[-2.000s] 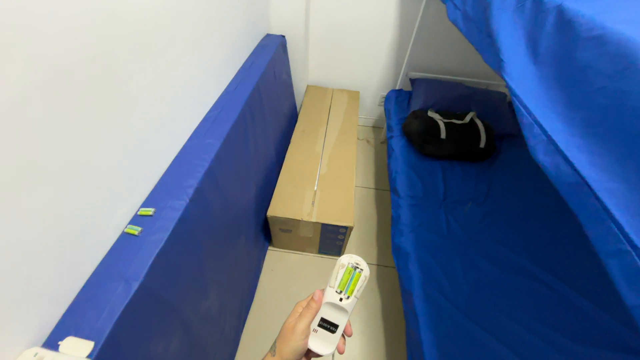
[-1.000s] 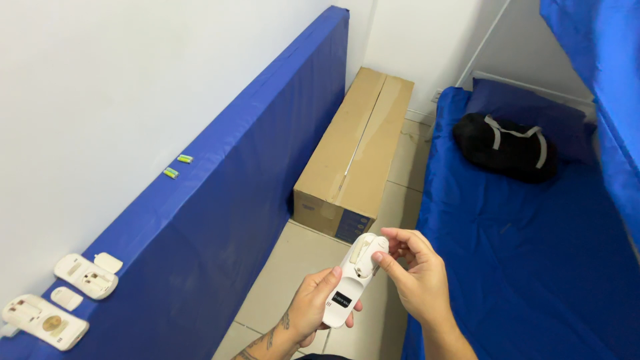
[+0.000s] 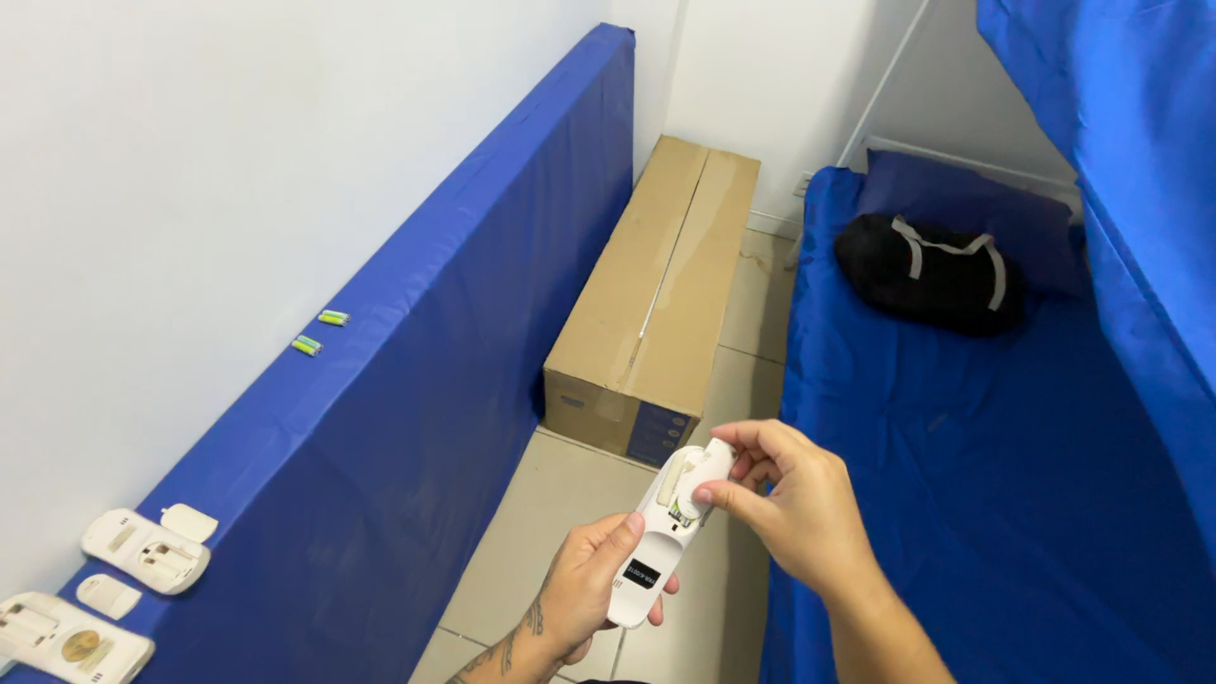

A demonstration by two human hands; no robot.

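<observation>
My left hand (image 3: 598, 579) grips a white remote control (image 3: 651, 560) with its back side up, tilted toward the upper right. Between the thumb and fingers of my right hand (image 3: 793, 494) is a white battery cover (image 3: 706, 475), held at an angle over the remote's battery compartment. A bit of a green battery shows under the cover; the rest of the compartment is hidden. On the blue ledge at the left lie green batteries (image 3: 320, 332) in two small groups. Nearer, two more white remotes (image 3: 147, 551) lie with open compartments, each beside a loose cover (image 3: 189, 522).
A blue padded panel (image 3: 427, 361) stands along the left wall. A long cardboard box (image 3: 655, 285) rests on the tiled floor beyond my hands. At the right is a bed with a blue cover (image 3: 912, 475), a black bag (image 3: 931, 275) and a pillow (image 3: 969, 204). Blue fabric (image 3: 1130, 123) hangs at the upper right.
My right hand has come into view with the battery cover, which now hides most of the batteries seen in the remote two seconds ago. The view has swung left.
</observation>
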